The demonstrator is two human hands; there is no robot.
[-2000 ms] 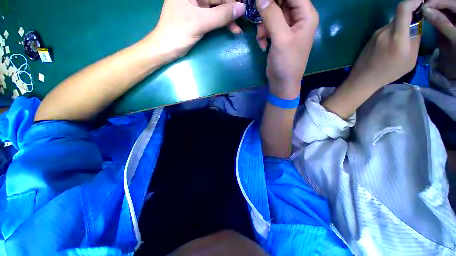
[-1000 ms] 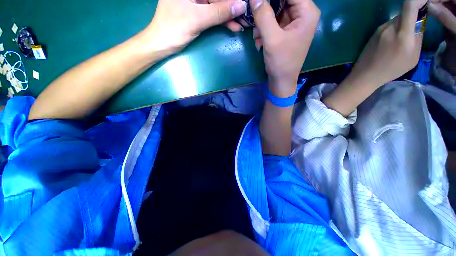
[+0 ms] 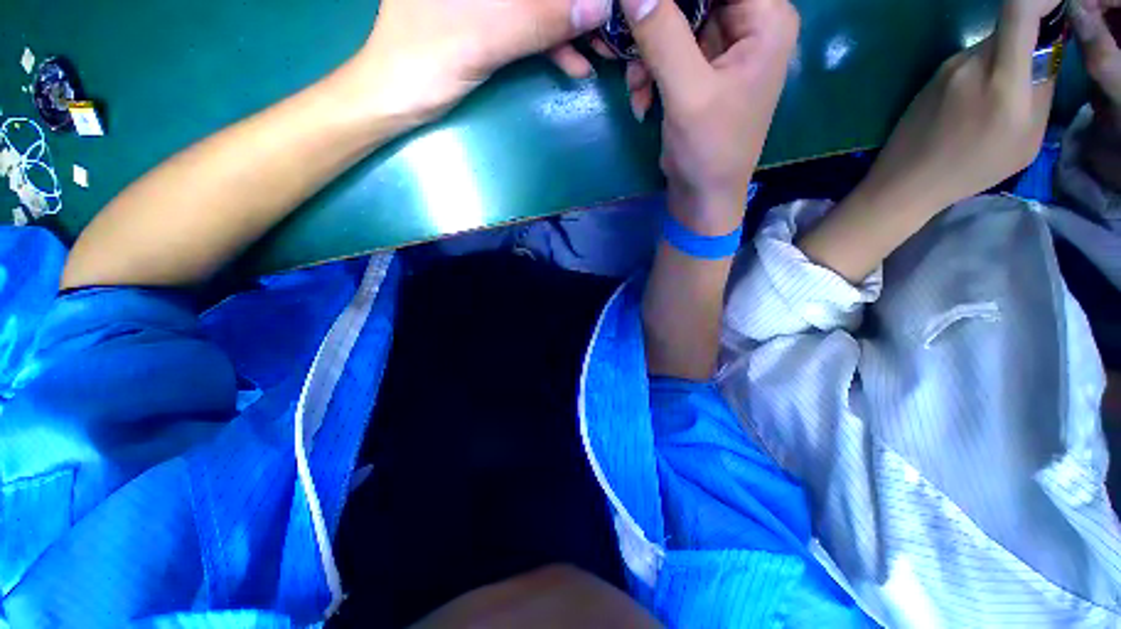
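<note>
A dark round circuit board unit [image 3: 623, 32] is at the top edge of the view, between my two hands and partly hidden by fingers. My left hand [image 3: 492, 37] comes in from the left, and its thumb and fingers are on the unit's left side. My right hand [image 3: 711, 92], with a blue band at the wrist, grips the unit with its thumb over the face. Both hands are bare and cut off by the top edge. Any tab on this unit is hidden.
On the green bench top [image 3: 246, 74], another round unit [image 3: 55, 93] with a white tab [image 3: 86, 118] lies at far left, beside loose pale pieces [image 3: 80, 176] and white wire loops [image 3: 47, 184]. At right, a coworker's hands [image 3: 971, 105] hold a dark piece with a tab.
My hands stay on the unit and have shifted slightly. The unit, pale pieces and wire at far left sit nearer the left edge of the view.
</note>
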